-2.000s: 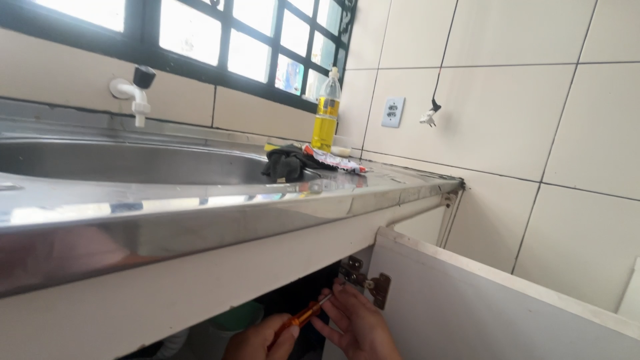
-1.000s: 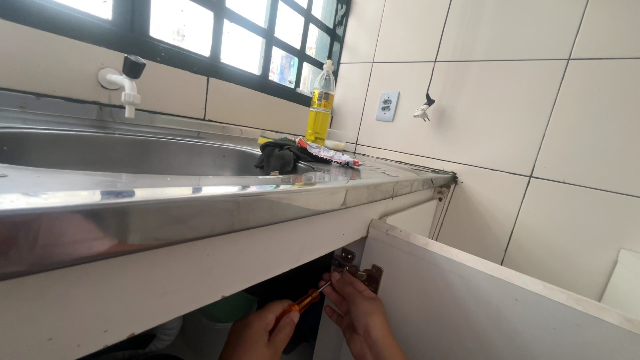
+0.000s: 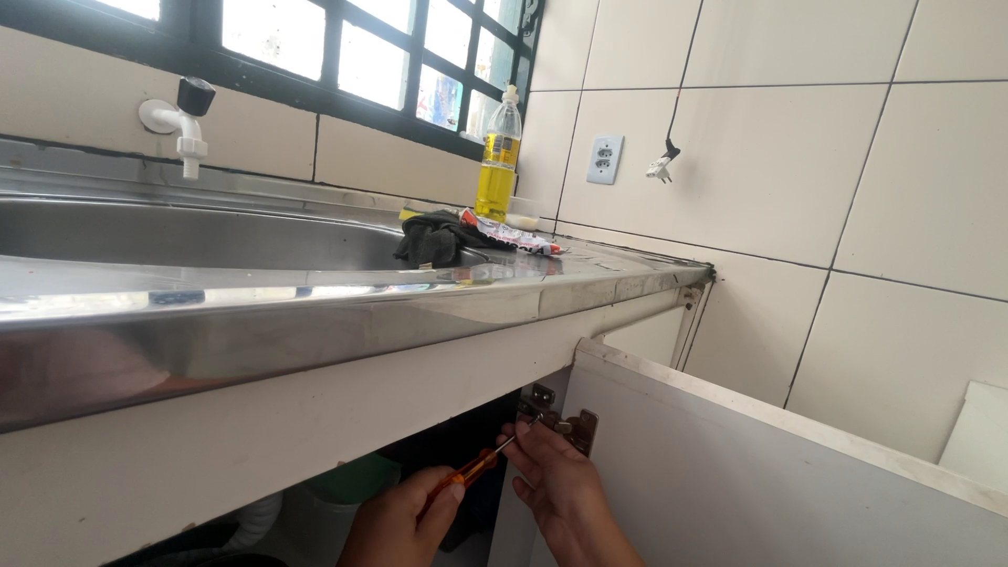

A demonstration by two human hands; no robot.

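Observation:
Under the counter's front edge, my left hand point(image 3: 405, 516) grips the orange handle of a screwdriver point(image 3: 471, 470). Its metal shaft slants up and right to a metal cabinet hinge point(image 3: 543, 405) at the upper corner of the open white cabinet door point(image 3: 756, 457). My right hand point(image 3: 559, 480) is beside the hinge, its fingertips around the screwdriver's tip; whether they pinch the tip or a small screw is hidden.
Above is a stainless steel sink point(image 3: 236, 236) with a white plastic tap point(image 3: 181, 130). A dark cloth point(image 3: 433, 239), a crumpled wrapper point(image 3: 512, 234) and a bottle of yellow liquid point(image 3: 498, 169) stand or lie behind its edge. A plug point(image 3: 663, 164) hangs near a wall socket point(image 3: 605, 160). Inside the cabinet are a corrugated pipe point(image 3: 256, 521) and a green-topped container point(image 3: 358, 480).

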